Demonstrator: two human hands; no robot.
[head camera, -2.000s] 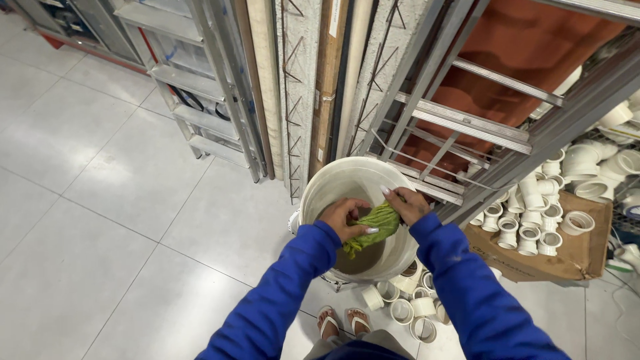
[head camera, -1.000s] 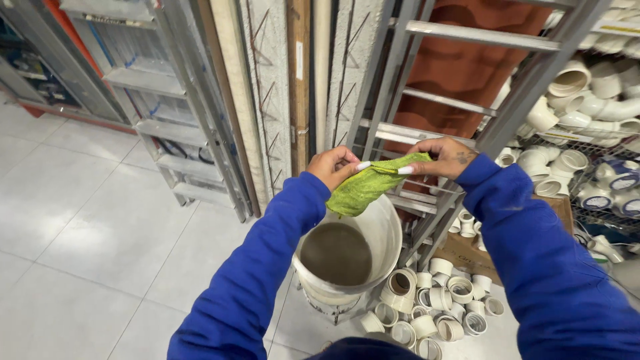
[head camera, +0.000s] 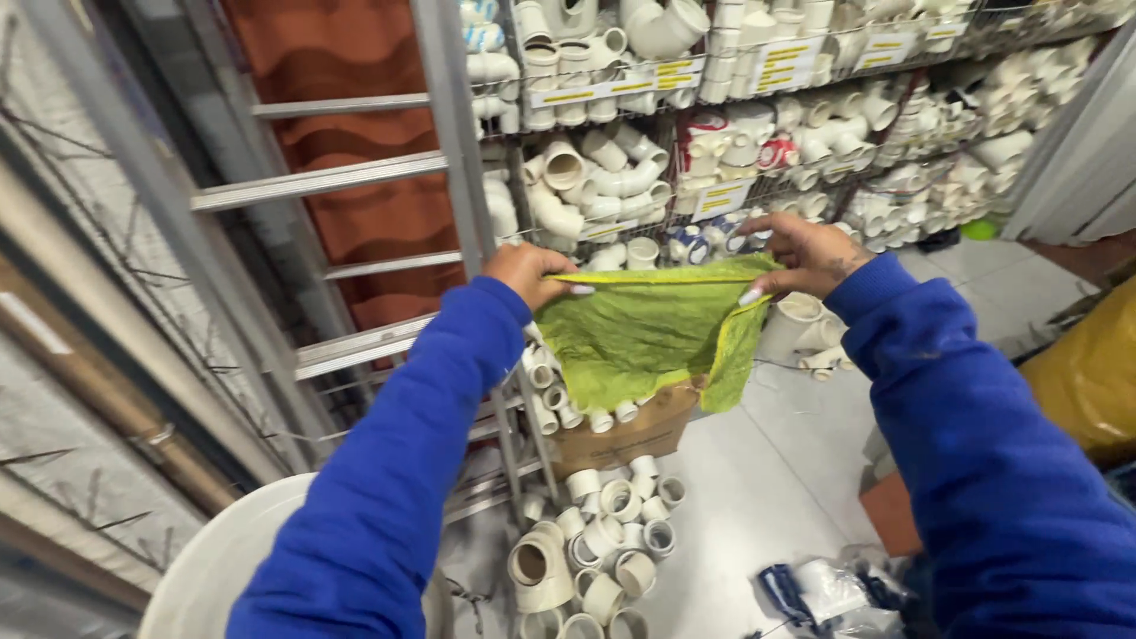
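A damp-looking green cloth (head camera: 648, 333) with a yellow edge hangs spread between my two hands. My left hand (head camera: 530, 275) pinches its upper left corner. At the upper right corner, my right hand (head camera: 799, 257) grips the edge between thumb and fingers. The white bucket (head camera: 222, 550) stands at the lower left, partly behind my left sleeve; its inside is mostly hidden. Beneath the cloth is a cardboard box (head camera: 621, 441) with white pipe fittings, and more loose plastic pipe fittings (head camera: 603, 532) lie on the floor nearer to me.
Aluminium ladders (head camera: 319, 180) lean at the left before red roof-tile sheets (head camera: 355, 133). Wire shelves of white PVC fittings (head camera: 612, 173) run across the back. Plastic-wrapped items (head camera: 825, 590) lie on the floor at lower right, near a yellow covering (head camera: 1087, 382).
The cloth, bunched over the bucket two seconds ago and folded one second ago, is now opened out between my hands, away from the bucket. The view has swung right toward the shelves.
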